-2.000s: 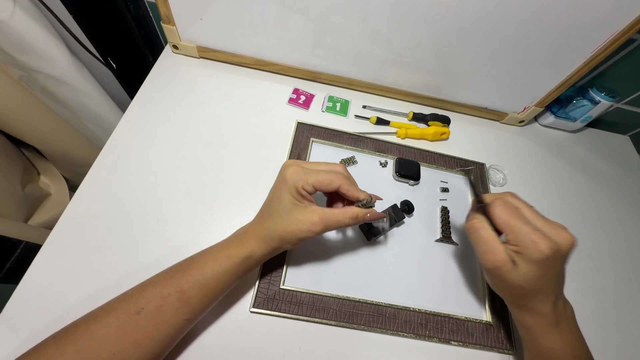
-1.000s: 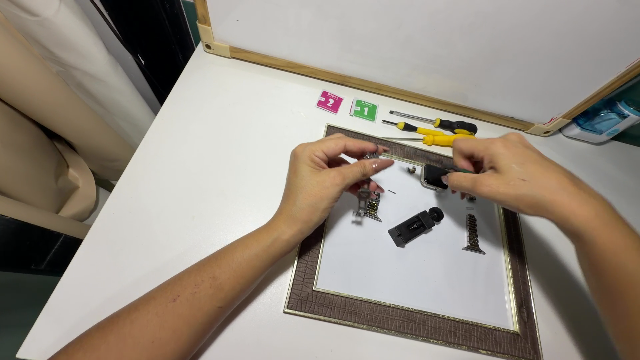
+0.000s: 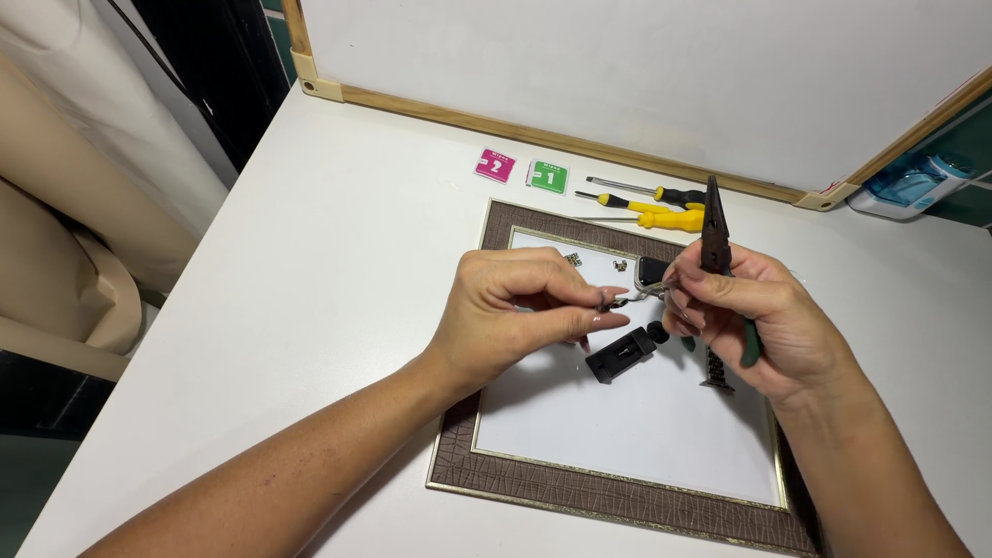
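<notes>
My left hand (image 3: 527, 310) pinches a small metal watch-band piece (image 3: 616, 304) between thumb and fingers. Close beside it on the right, my right hand (image 3: 736, 310) holds needle-nose pliers (image 3: 714, 225), their jaws pointing up, and its fingertips are at a thin piece I cannot make out. Behind the hands lies a smartwatch case (image 3: 651, 271), partly hidden. Below them is a black link-removal tool (image 3: 620, 355) with a round knob. A metal band section (image 3: 717, 372) lies under my right hand, partly covered. Small band links (image 3: 573, 260) and tiny metal parts (image 3: 620, 266) lie near the frame's top.
A brown textured picture frame (image 3: 620, 515) with a white inside lies on the white table (image 3: 256, 310). Beyond it are yellow and black screwdrivers (image 3: 670, 221), a pink wipe packet (image 3: 495, 166) and a green one (image 3: 549, 177). A wood-edged whiteboard (image 3: 542, 132) stands behind.
The black link-removal tool, at my left hand two seconds ago, lies on the white surface. My right hand has moved from the watch case toward my left hand, and the pliers now show upright in it.
</notes>
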